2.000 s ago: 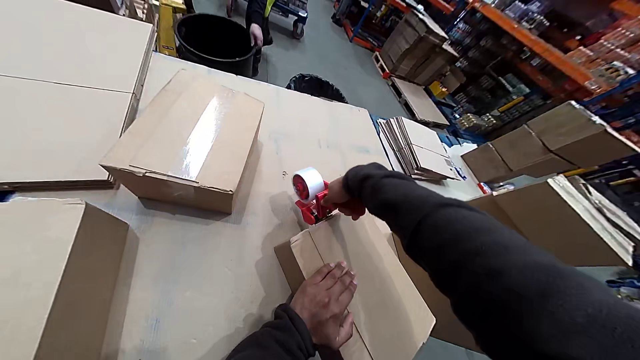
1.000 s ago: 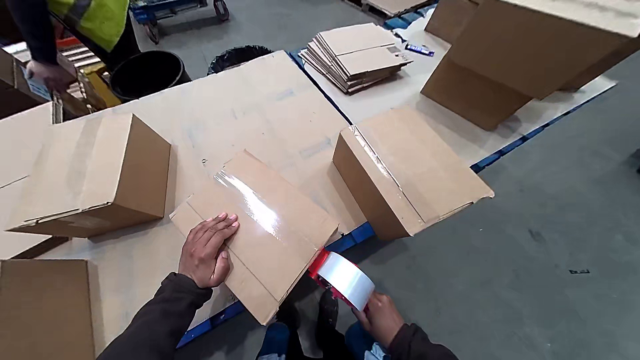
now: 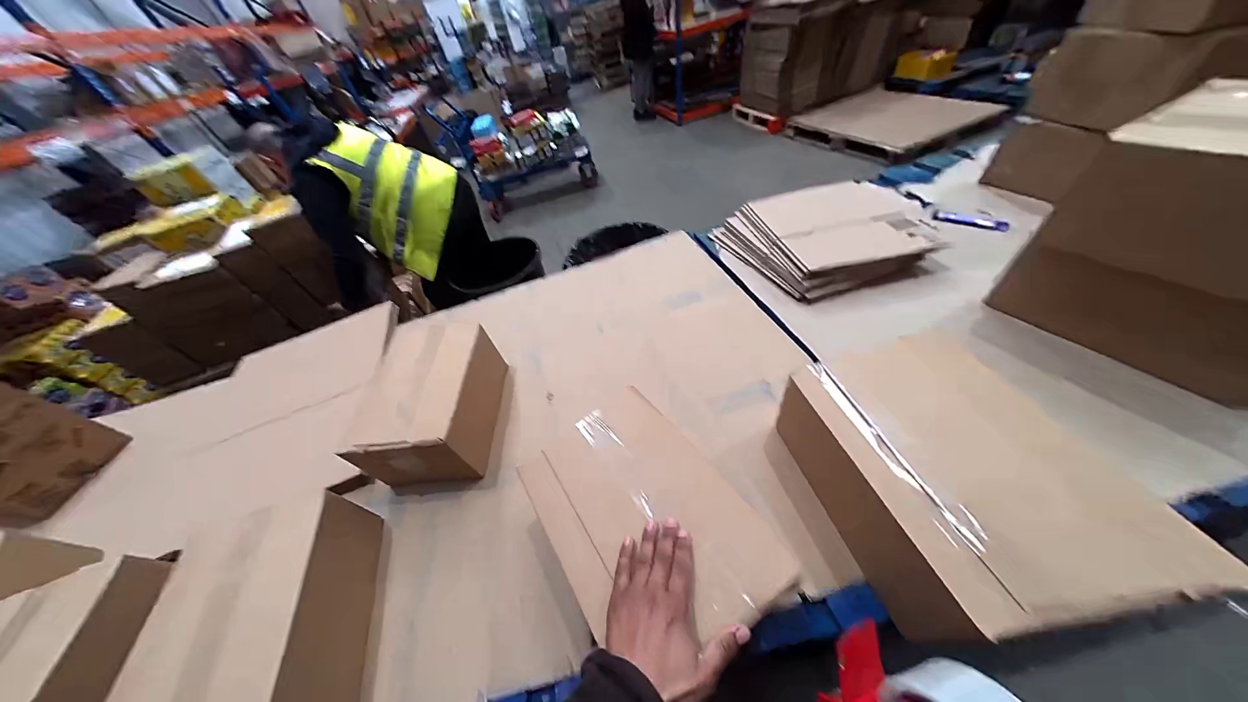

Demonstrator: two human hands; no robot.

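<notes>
My left hand (image 3: 663, 609) lies flat, palm down, on the near part of a taped cardboard box (image 3: 624, 487), its fingers resting beside a strip of clear tape. At the bottom edge, right of this hand, a red tape dispenser (image 3: 863, 663) with a roll of tape (image 3: 941, 682) is partly in view. My right hand is out of the frame. A larger cardboard box (image 3: 1014, 487), with shiny tape along its top, stands to the right.
More boxes (image 3: 429, 400) stand on the left. Flattened cardboard (image 3: 838, 234) is stacked at the back, near a purple item (image 3: 970, 220). Tall boxes (image 3: 1141, 224) stand at right. Beyond the table are a person in a yellow vest (image 3: 390, 195), black bins (image 3: 497, 268) and a loaded trolley (image 3: 531, 156).
The view has lifted and turned. My left hand has moved toward the box's near end. My right hand, seen on the dispenser a second ago, has left the frame.
</notes>
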